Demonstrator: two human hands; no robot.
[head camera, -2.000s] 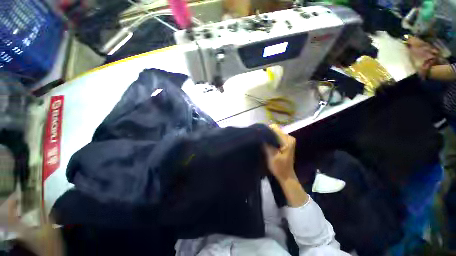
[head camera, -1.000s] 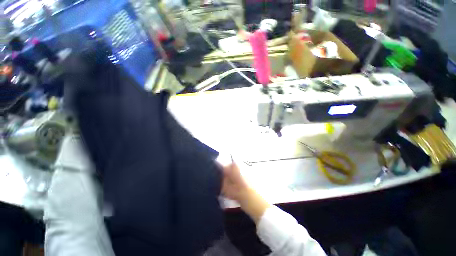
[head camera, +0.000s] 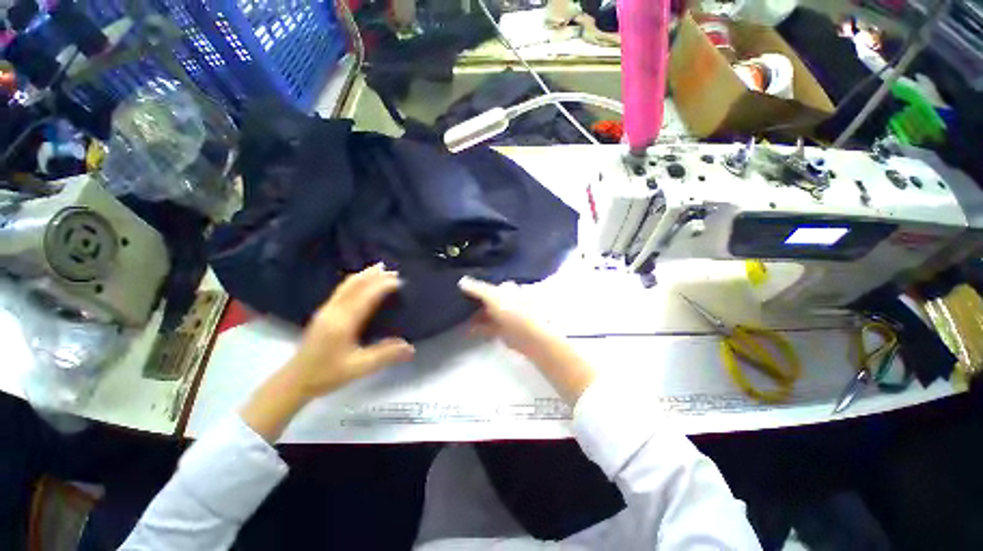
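Note:
A dark navy garment (head camera: 404, 205) lies heaped on the white machine table, left of the needle, with a small gold-coloured spot on it. My left hand (head camera: 350, 328) rests at its near edge, thumb and fingers spread apart. My right hand (head camera: 498, 312) is at its near right edge, with the fingertips against the cloth; whether it pinches the cloth is unclear. The presser foot area (head camera: 636, 269) of the white sewing machine (head camera: 776, 215) is right of the garment. The machine's screen is lit.
Yellow-handled scissors (head camera: 758, 361) lie right of the needle, with second scissors (head camera: 868, 366) farther right. A pink thread cone (head camera: 644, 75) stands behind the machine head. A lamp (head camera: 478, 129) is behind the table. Another machine (head camera: 86, 248) and clear plastic are at left. A gold bundle (head camera: 959, 323) is far right.
The garment, held up at left a second ago, now lies on the table. My left hand has come into view. My right hand is at the garment's near edge.

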